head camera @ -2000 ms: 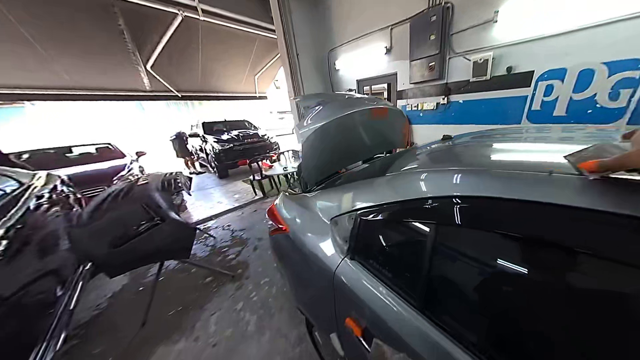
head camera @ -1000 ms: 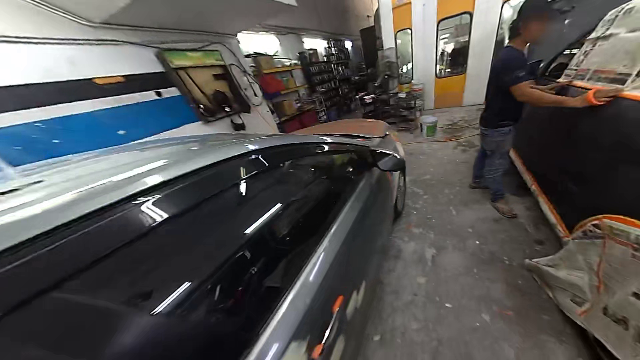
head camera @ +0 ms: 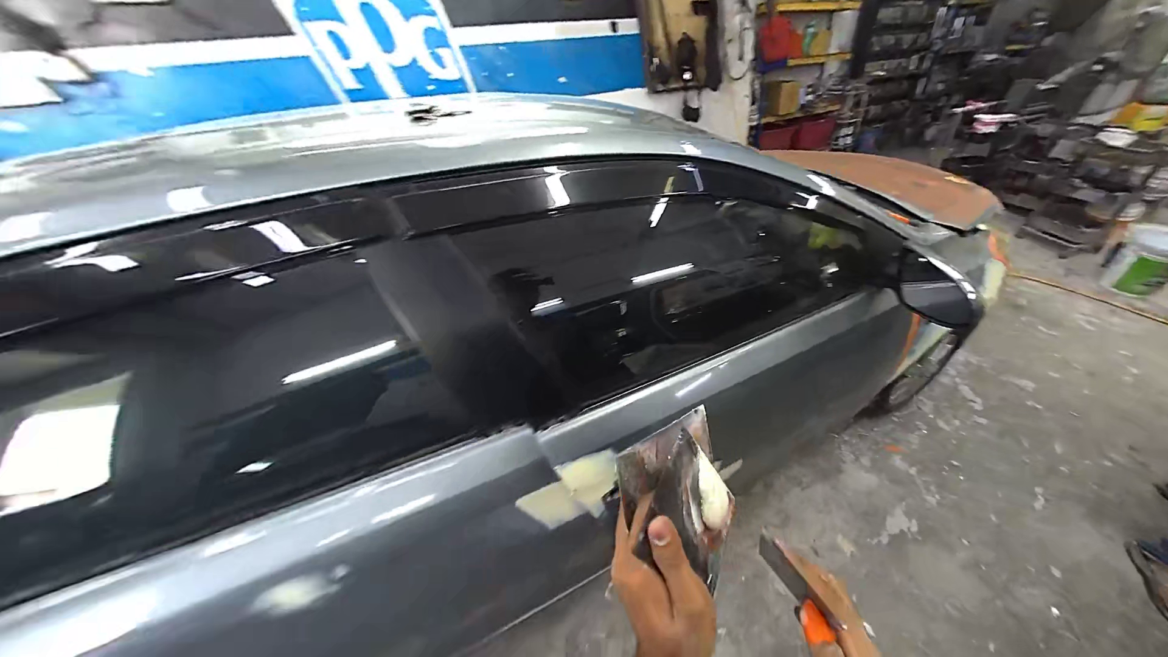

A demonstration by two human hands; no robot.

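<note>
In my left hand [head camera: 664, 593] is a thin, stained mixing plate [head camera: 652, 461], tilted up beside the doors of a grey car [head camera: 438, 538]. A lump of pale body filler [head camera: 712, 493] sits on its right part, next to what looks like a dark spreader blade. My right hand [head camera: 844, 611], lower right, grips a putty knife [head camera: 787, 568] with an orange handle, apart from the plate. Pale filler patches [head camera: 570, 490] cover the car's side where the two doors meet, and a fainter patch [head camera: 294, 593] lies on the rear door.
The car's side mirror [head camera: 938, 287] juts out at the right, before a brownish hood [head camera: 899, 182]. A white and green bucket [head camera: 1141, 263] and a hose [head camera: 1086, 292] are on the concrete floor [head camera: 1013, 474]. Loaded shelves [head camera: 808, 59] line the back.
The view has swung round to the car's side. Both my hands, the plate with filler and the putty knife now show at the bottom; the person seen at the right one second ago is out of view.
</note>
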